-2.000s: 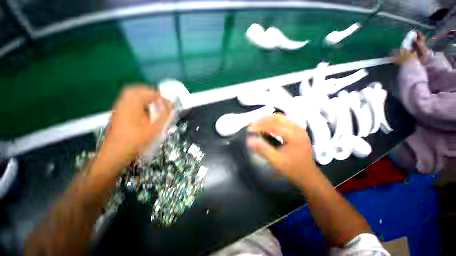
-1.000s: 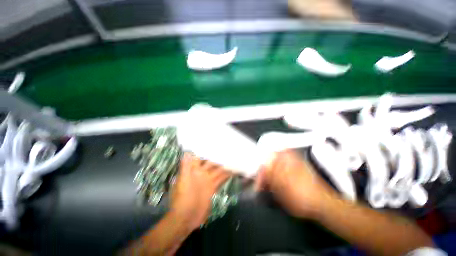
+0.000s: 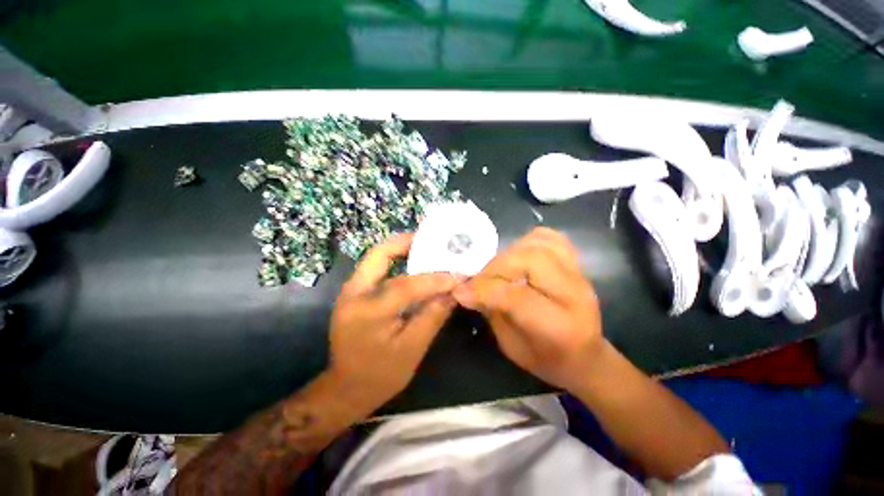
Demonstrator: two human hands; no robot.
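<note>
A white curved housing half [image 3: 453, 239] is in my hands at the middle of the bench, its round head with a grey ringed centre facing up. My left hand [image 3: 388, 325] holds its lower left side. My right hand [image 3: 543, 305] is at its lower edge, thumb and fingertips pinched together near the left thumb; whether a small part is between them cannot be told. The tail is hidden by the hands. A loose heap of green-silver circuit boards [image 3: 339, 194] lies just behind and left of the shell.
Overlapping white shells [image 3: 741, 232] lie at the right, one single shell [image 3: 591, 177] nearer. White units with round grey openings [image 3: 39, 184] are at the left edge. Behind the pale rail [image 3: 504, 105], the green belt [image 3: 291, 48] carries two white pieces. A small board [image 3: 186, 175] lies left.
The view has tilted down. The white shell has come closer to me, its round head now facing up. Both hands have drawn together at its lower edge.
</note>
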